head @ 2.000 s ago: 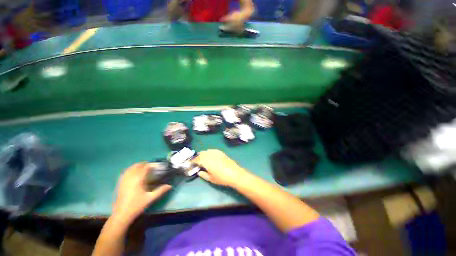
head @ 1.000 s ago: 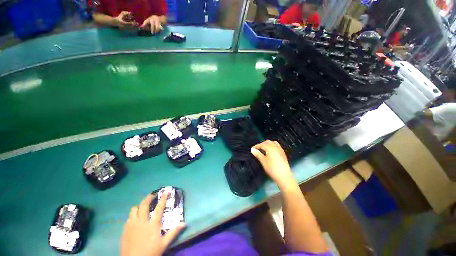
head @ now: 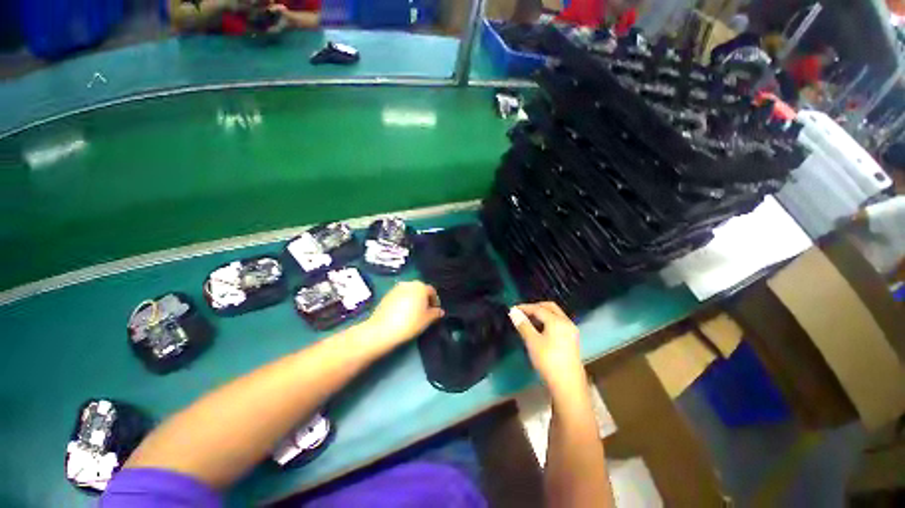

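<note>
Two soft heaps of thin black sealing rings lie on the teal bench, a rear one and a front one. My left hand reaches across to the left edge of the front heap, fingertips bent together. My right hand is at its right edge, thumb and finger pinched. Whether a ring is between the fingertips is too fine to tell. A device half-shell lies partly hidden under my left forearm. Several more black-rimmed half-shells with white parts and circuit boards, one of them here, lie to the left.
A tall stack of black ridged trays stands right of the rings. A green conveyor belt runs behind the bench. A person in red sits across it. Open cartons and a blue crate are below right.
My left hand has left the half-shell near the front edge and moved right to the ring heap. My right hand stays beside the heap, slightly lower. The view has shifted slightly.
</note>
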